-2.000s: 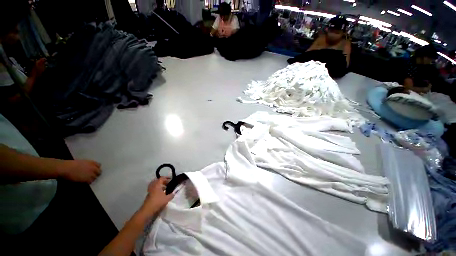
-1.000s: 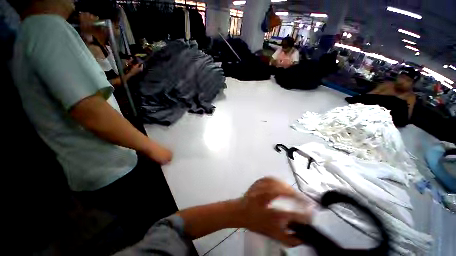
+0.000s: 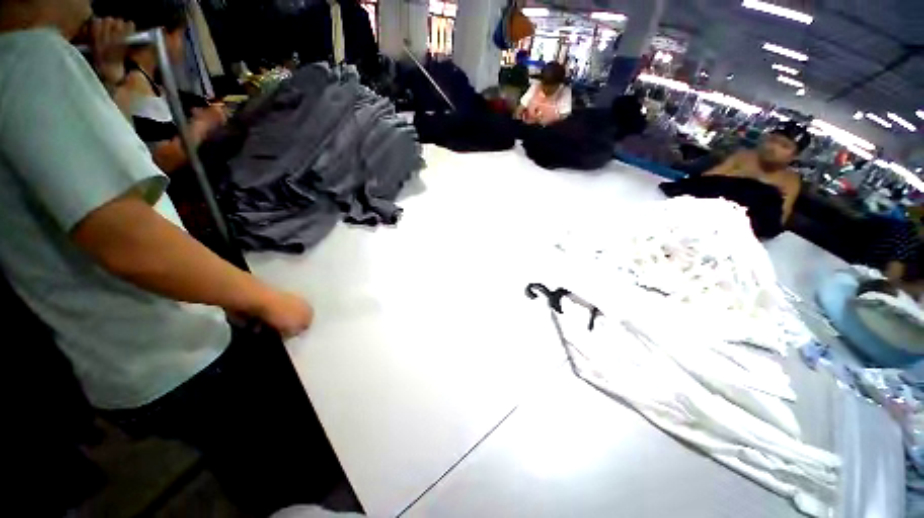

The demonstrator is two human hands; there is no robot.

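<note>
Neither of my hands is in view. A white shirt (image 3: pixel 689 405) lies on the glossy white table (image 3: pixel 426 354) in front of me, its lower end towards the bottom right. A black hanger (image 3: pixel 552 295) sticks out of its neck end, with the hook pointing left. A heap of narrow white strips (image 3: pixel 699 248) lies behind the shirt, partly washed out by glare. A stack of clear poly bags (image 3: pixel 871 455) lies at the right, cut off by the lower edge.
A person in a pale green shirt (image 3: pixel 81 223) stands at the left table edge, one hand over it. A metal pole (image 3: pixel 193 142) stands beside them. Grey garments (image 3: pixel 314 162) are heaped beyond. Other people sit across the table with dark cloth. A light-blue basin (image 3: pixel 861 324) is far right.
The nearer white shirt on its hanger, held by my left hand earlier, has gone out of view with that hand. The view has swung, showing more of the person at the left.
</note>
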